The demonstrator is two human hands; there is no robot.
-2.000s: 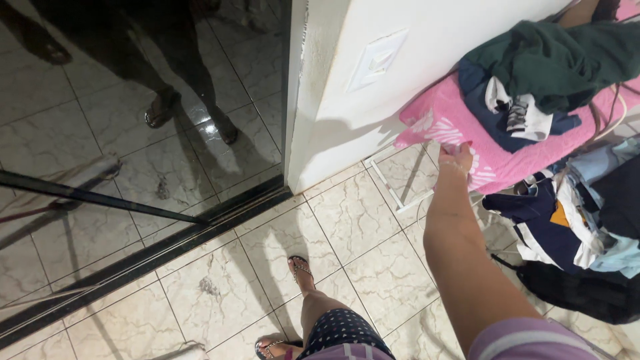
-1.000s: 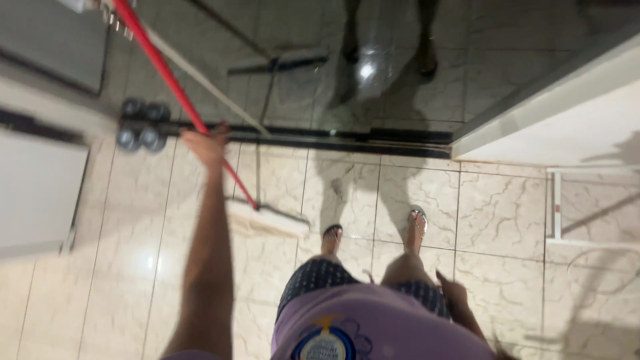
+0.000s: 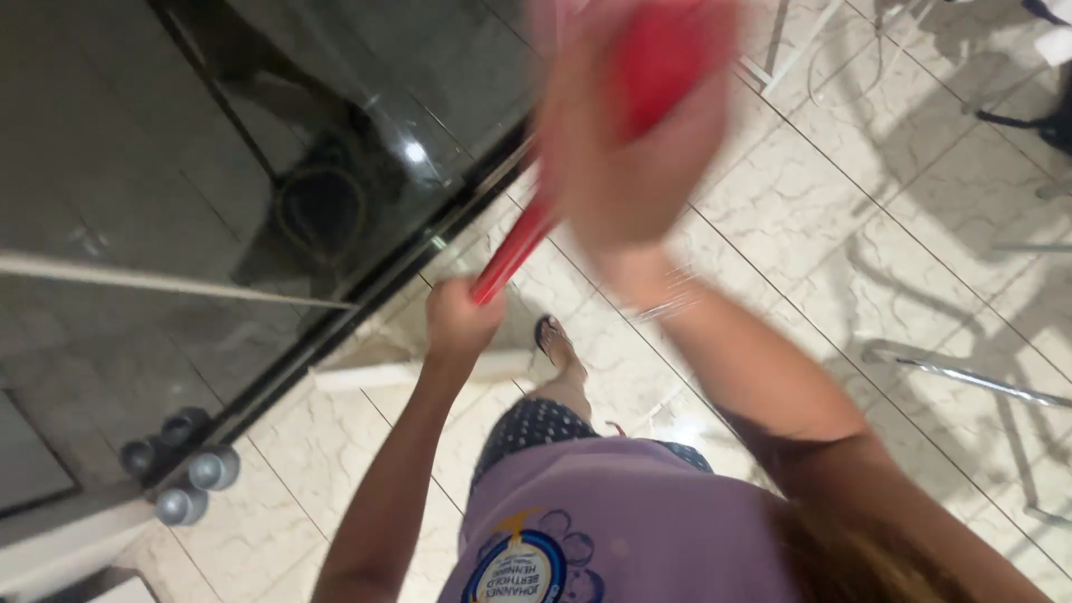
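My left hand (image 3: 462, 318) is closed around a red pole (image 3: 517, 247), low in front of my body. Higher up and nearer the camera, my right hand (image 3: 636, 159) is at the pole's upper part, with a blurred red part (image 3: 666, 67) between its fingers and palm. Thin bracelets circle my right wrist. Near my left forearm, a long white edge (image 3: 377, 377) lies low over the floor tiles; it looks like the broom head, partly hidden behind my left hand and arm.
A dark glass door (image 3: 335, 84) with a black bottom track (image 3: 285, 377) runs along the left. Round grey weights (image 3: 213, 467) stand at its lower end. Chrome furniture legs (image 3: 988, 381) reach in from the right. A white metal frame (image 3: 775, 75) stands at the top. My sandalled foot (image 3: 554, 339) is on the tiles.
The view has turned strongly. My right hand, on the pink cloth two seconds ago, is now at the pole's upper part. My left hand held the pole one second ago and still does.
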